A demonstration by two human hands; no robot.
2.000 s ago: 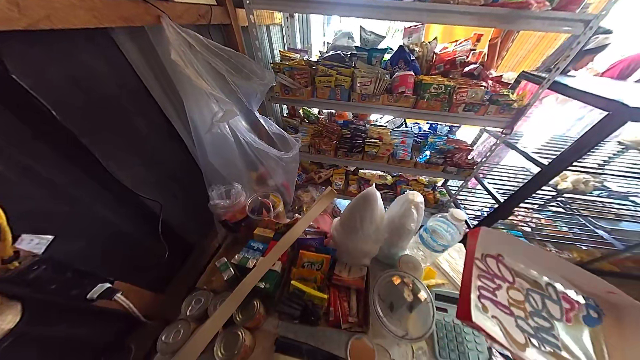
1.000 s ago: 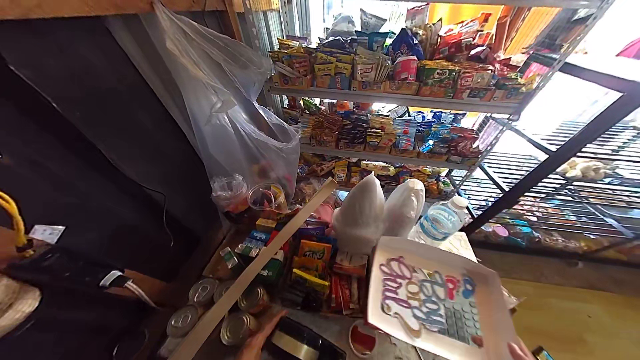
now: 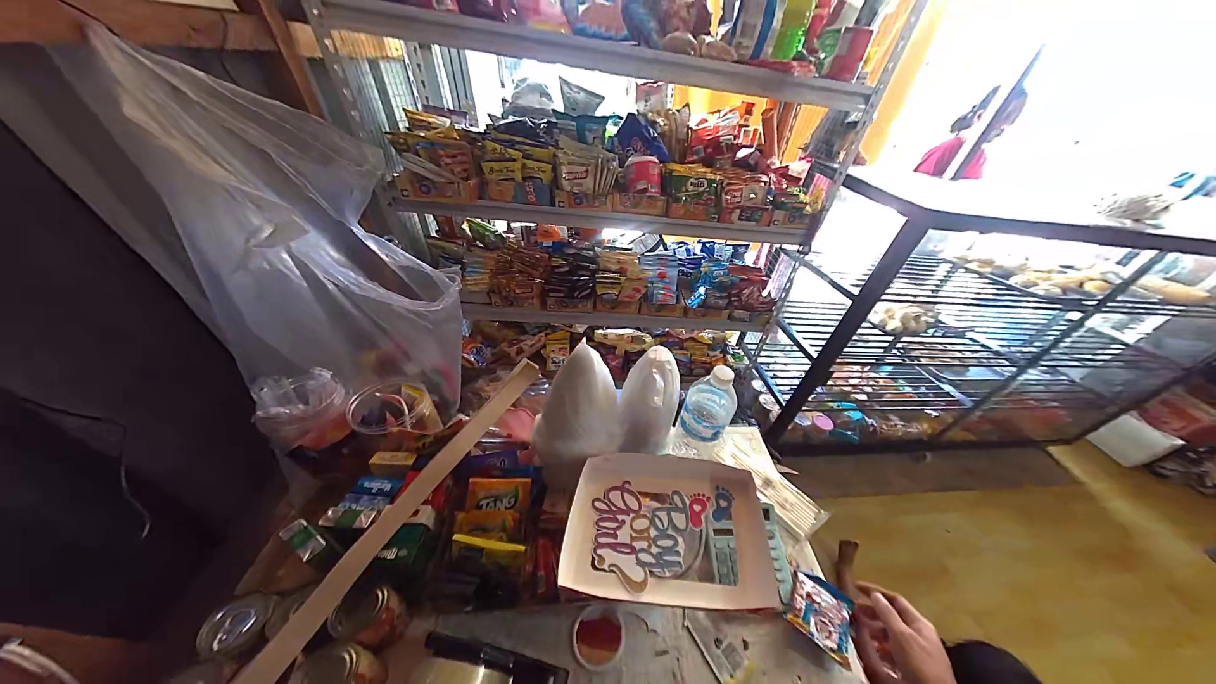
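Note:
My right hand [image 3: 898,636] is at the table's right front edge, beside a blue and white packet [image 3: 822,613] and a short brown piece [image 3: 845,565]. Whether its fingers grip either one is unclear. My left hand is out of view. Left of the packet, a shallow white box [image 3: 765,579] with a clear window and cut-out lettering lies on the table, partly over a pale green calculator [image 3: 777,551]. Behind it stand two filled white plastic bags [image 3: 579,404] and a clear water bottle [image 3: 709,407]. A round container [image 3: 598,638] sits in front of the box.
A wooden strip [image 3: 408,503] slants over boxes and packets at left, near several cans [image 3: 366,616]. A black-edged object [image 3: 494,655] lies at the front. Metal shelves [image 3: 608,217] of packets stand behind, with a black-framed rack [image 3: 864,313] at right. A large plastic bag [image 3: 285,218] hangs left.
The white box, raised and tilted at right two seconds ago, now lies on the table. My right hand has come off its edge. My left hand, at the front one second ago, has left view.

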